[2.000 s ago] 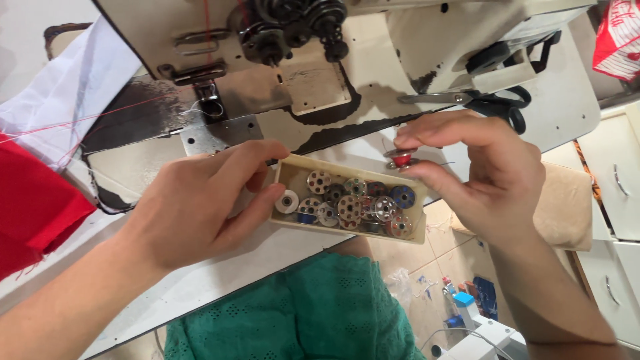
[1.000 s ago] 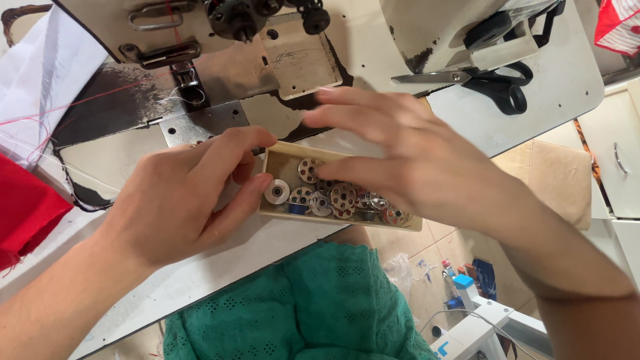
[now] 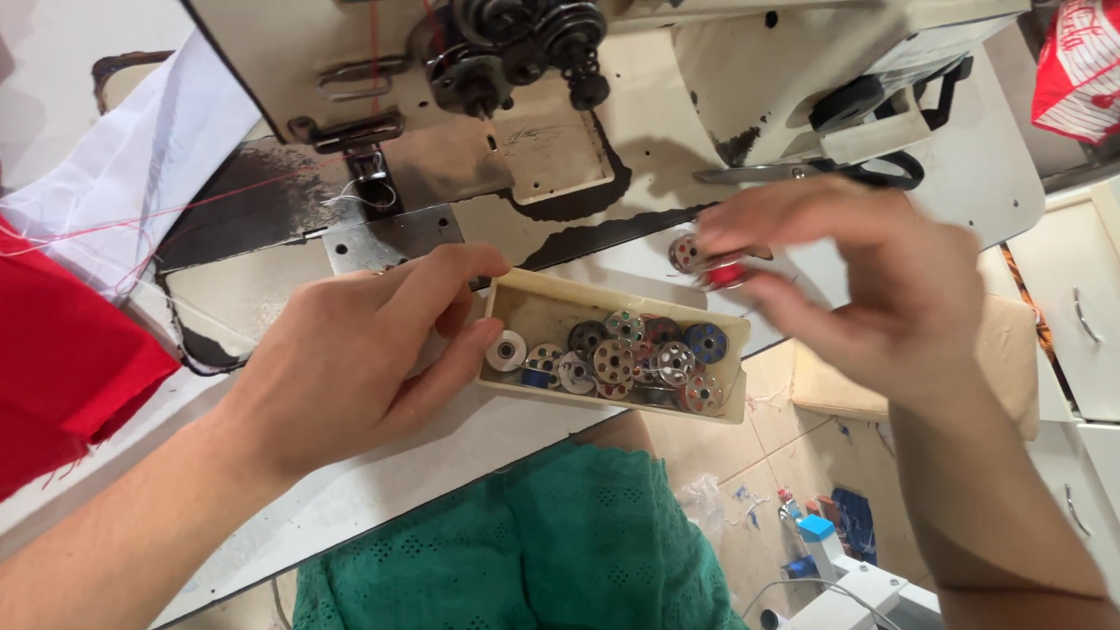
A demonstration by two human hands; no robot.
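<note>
My left hand [image 3: 376,350] grips the left end of a cream plastic box [image 3: 612,302] at the table's front edge. Several metal bobbins [image 3: 614,360] lie in the box, some wound with blue, white or dark thread. Right of and above the box, my right hand [image 3: 857,280] holds a bobbin with red thread [image 3: 724,275] between thumb and fingers. A second metal bobbin [image 3: 684,252] shows just beside its fingertips; whether it is held or lies on the table I cannot tell.
A sewing machine [image 3: 560,131] with threaded red thread stands behind the box. Black-handled scissors [image 3: 761,174] lie behind my right hand. Red fabric [image 3: 70,359] and white fabric [image 3: 131,166] are at the left. Drawers [image 3: 1081,297] stand at the right.
My right hand was over the bobbins in the box a second ago and has moved right and out of it, with the red bobbin in its fingers. My left hand stays at the box.
</note>
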